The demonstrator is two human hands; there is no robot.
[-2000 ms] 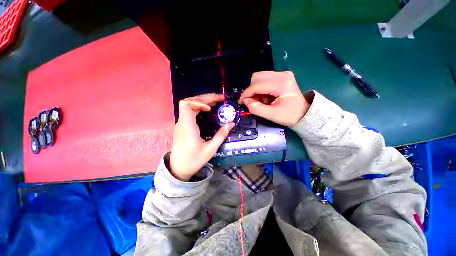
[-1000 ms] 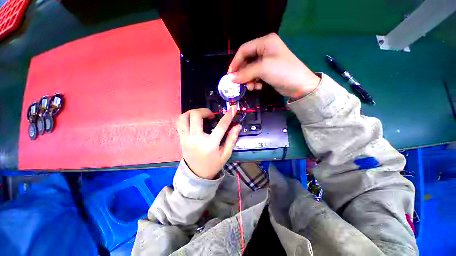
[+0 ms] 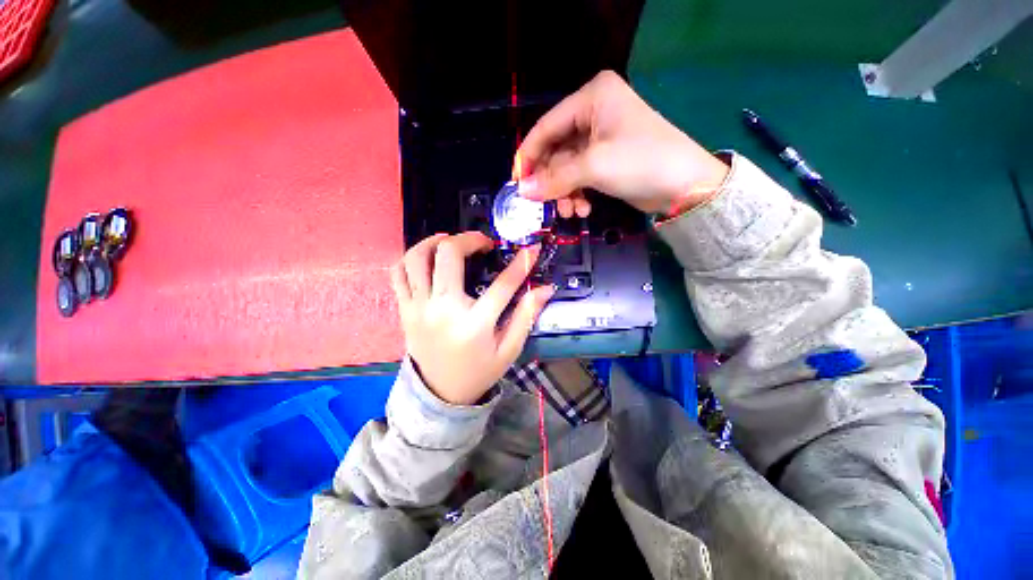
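My right hand [image 3: 606, 153] pinches the upper edge of a round watch unit [image 3: 520, 214], whose face shines white. My left hand [image 3: 464, 306] has its fingertips at the unit's lower side, over the positioning nest [image 3: 575, 281] of the black laser fixture [image 3: 617, 300]. A dark lower part of the unit shows between the left fingertips, partly hidden by them. The thin red laser line crosses the fixture and my fingers. Several opened watch halves [image 3: 93, 258] lie in pairs on the red mat [image 3: 227, 227] at the left.
A black pen [image 3: 800, 168] lies on the green bench [image 3: 940, 215] at the right. A pale metal bracket [image 3: 946, 51] stands at the back right. A red gridded tray [image 3: 20, 32] is at the far left corner. A blue stool [image 3: 278, 453] is below the bench edge.
Since two seconds ago, my right hand has moved up and left with the unit's bright disc, raising it off the nest. My left hand has moved slightly down. Over the last second little has changed.
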